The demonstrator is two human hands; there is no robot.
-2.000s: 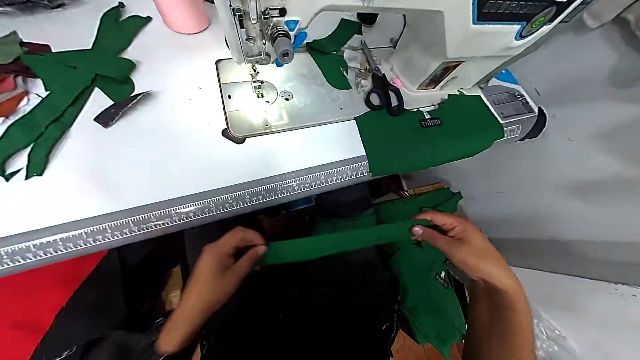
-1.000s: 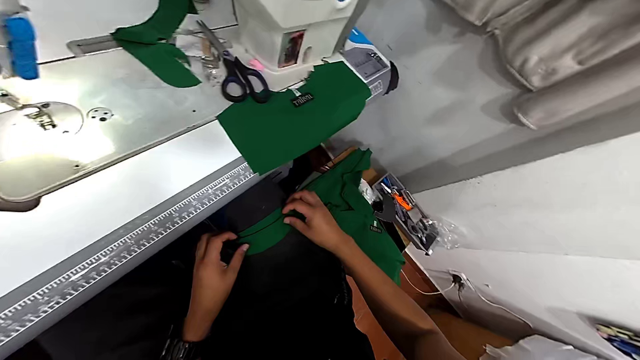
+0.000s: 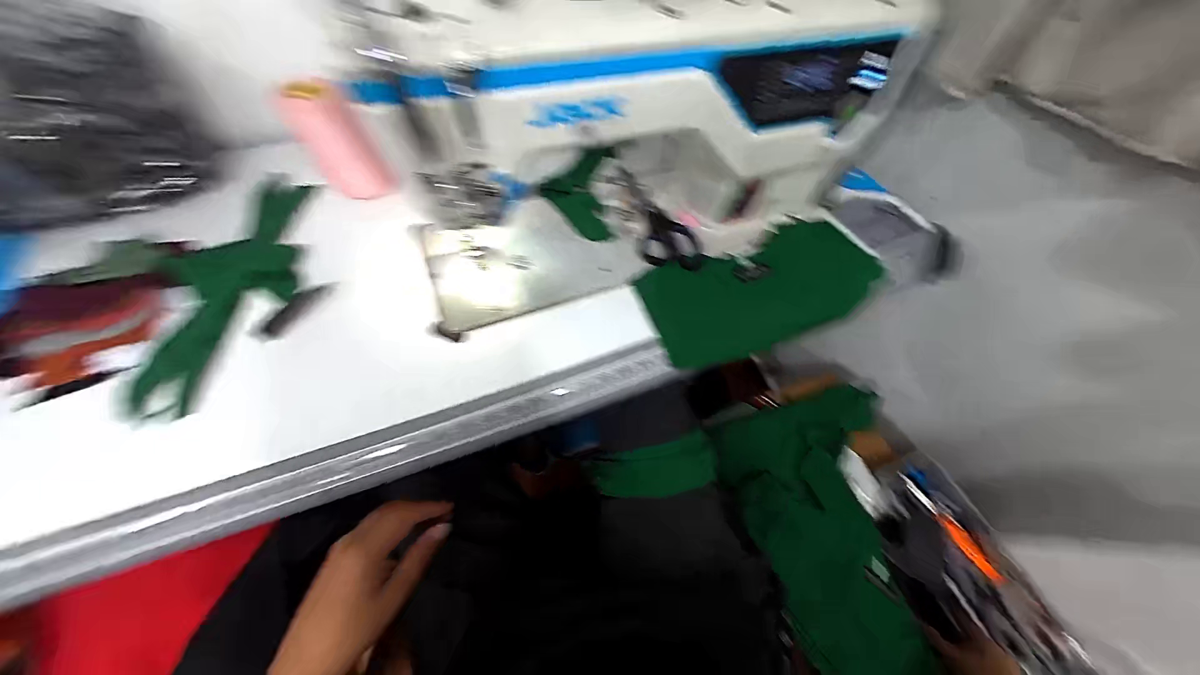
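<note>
My left hand [image 3: 361, 591] is over the dark cloth on my lap, below the table edge, thumb and fingers apart and holding nothing. At the bottom right only part of my right hand [image 3: 975, 652] shows, beside the lower end of a green garment [image 3: 806, 525]; its fingers are hidden or blurred. A green fabric strip [image 3: 656, 467] lies across the dark cloth between my hands, touched by neither. A green fabric piece [image 3: 759, 295] with a label hangs over the table's front edge. Black-handled scissors [image 3: 670, 239] lie under the arm of a sewing machine [image 3: 647, 103].
A pink thread cone [image 3: 336, 141] stands left of the machine. Green scraps [image 3: 220, 291] and folded coloured cloth [image 3: 84, 323] lie on the white table [image 3: 375, 375]. A box of tools [image 3: 966, 553] sits at the lower right, near the wall. The view is blurred.
Both hands have let go of the green strip, which now lies on the dark cloth. My right hand has moved to the lower right. The view has swung back left.
</note>
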